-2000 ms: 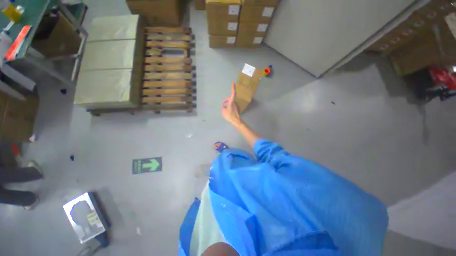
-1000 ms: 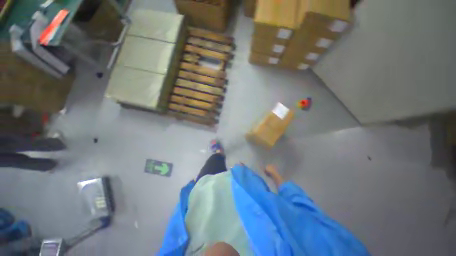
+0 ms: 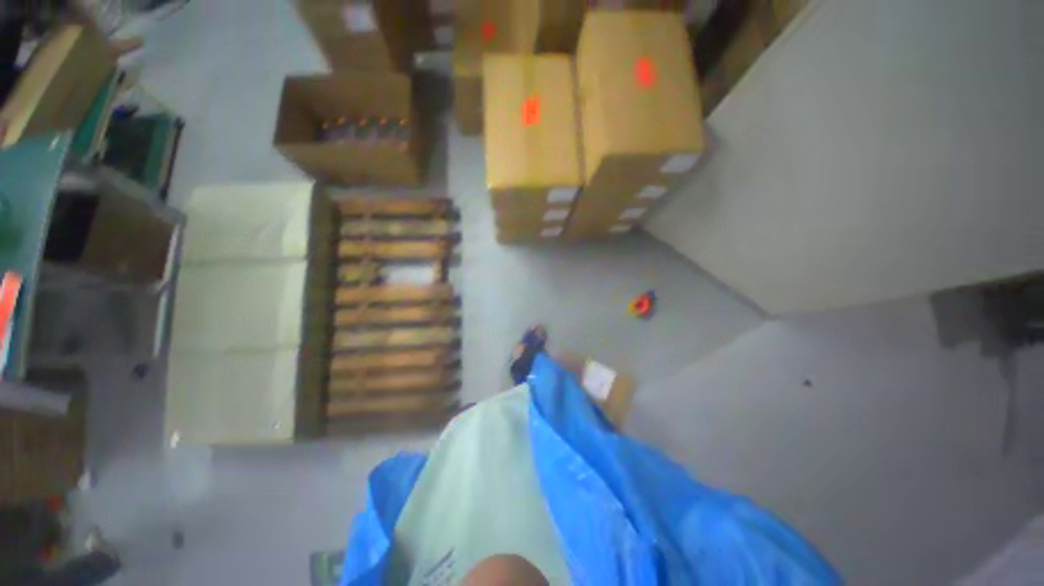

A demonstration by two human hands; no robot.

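Neither of my hands shows; the blue jacket fills the bottom middle and hides that area. A small brown carton (image 3: 618, 395) with a white label lies on the floor just in front of me, partly hidden by the jacket. A small red-orange, yellow and blue object (image 3: 643, 305) lies on the floor beyond it. A wooden pallet (image 3: 395, 309) is ahead to the left. Pale green sacked cartons (image 3: 238, 307) stand in a row on its left side.
Stacked brown cartons (image 3: 532, 126) with orange-red marks stand ahead. An open carton (image 3: 349, 164) with dark items stands behind the pallet. A green-topped bench (image 3: 34, 218) is at the left. A large grey panel (image 3: 882, 160) is at the right.
The view has moved forward, so the pallet and stacked cartons sit lower in the picture. The hand seen near the small carton earlier is out of sight; the jacket now partly covers that carton.
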